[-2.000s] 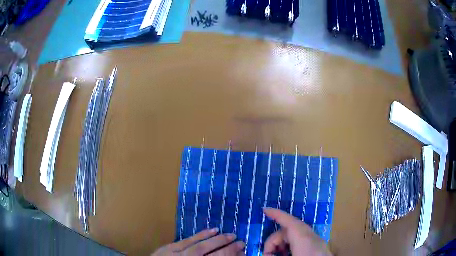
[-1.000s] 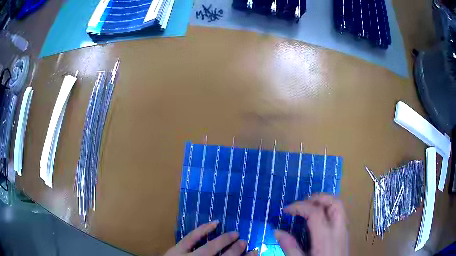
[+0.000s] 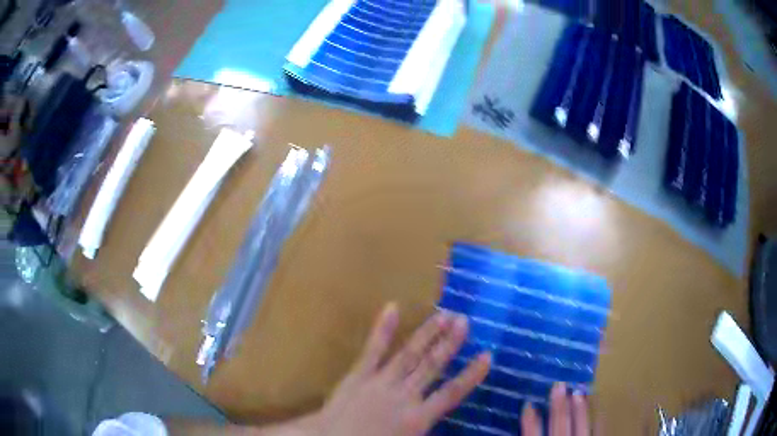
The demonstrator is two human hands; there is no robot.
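A blue square of solar cell strings (image 3: 545,311) lies on the brown table at the lower right of centre. Its silver lines now run roughly sideways. My left hand (image 3: 409,375) lies with spread fingers on its left edge. My right hand (image 3: 558,417) is cut off by the bottom edge of the picture; only some fingertips show, resting on the lower part of the square. Neither hand visibly grips anything.
Long silver ribbons (image 3: 264,247) and white strips (image 3: 192,213) lie left. Finished layouts (image 3: 366,51) are on the teal sheet (image 3: 230,51). Dark cell stacks (image 3: 592,85) are on the grey sheet (image 3: 503,68). Short ribbons (image 3: 694,419) and more white strips (image 3: 739,349) lie lower right.
The view has swung left and tilted. The cell square has turned, so its lines run sideways instead of up and down. My left hand has moved to its left edge, my right hand lower.
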